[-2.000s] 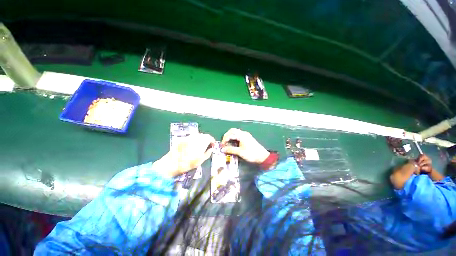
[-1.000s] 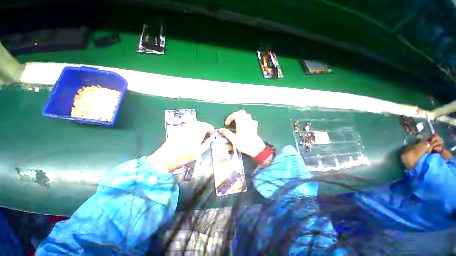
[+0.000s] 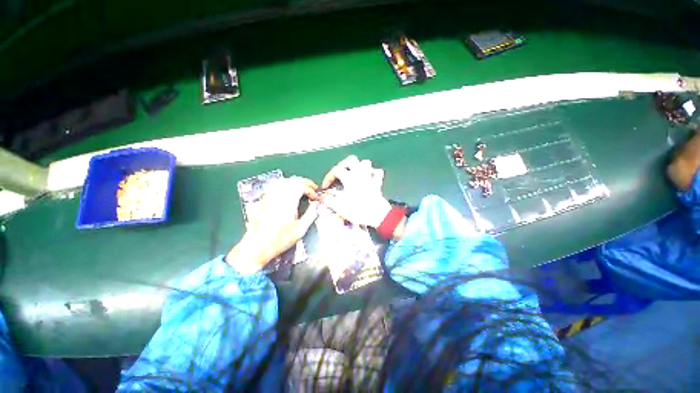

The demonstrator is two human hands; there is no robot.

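Note:
A flat silvery phone unit [image 3: 351,257] lies on the dark-green bench mat, its top end under my fingertips. My left hand [image 3: 278,218] and my right hand [image 3: 361,192] meet at that end. Their fingertips pinch a tiny dark reddish part [image 3: 317,195], mostly hidden between them; which hand bears it is hard to tell. A second phone unit [image 3: 259,184] lies to the left, partly covered by my left hand and forearm. Dark strands of hair blur the near ends of both units.
A blue bin [image 3: 98,192] with pale bits stands left. A clear sheet [image 3: 537,184] with red-brown bits [image 3: 482,175] and a white piece [image 3: 510,166] lies right. Beyond the white edge strip [image 3: 307,125], several units lie on the green belt. Another person's arm [image 3: 660,249] is at far right.
The view has tilted and turned, so the bench and belt appear rotated. My hands remain together at the unit's top end, with the fingertips shifted slightly. The other person's hands are now mostly cut off.

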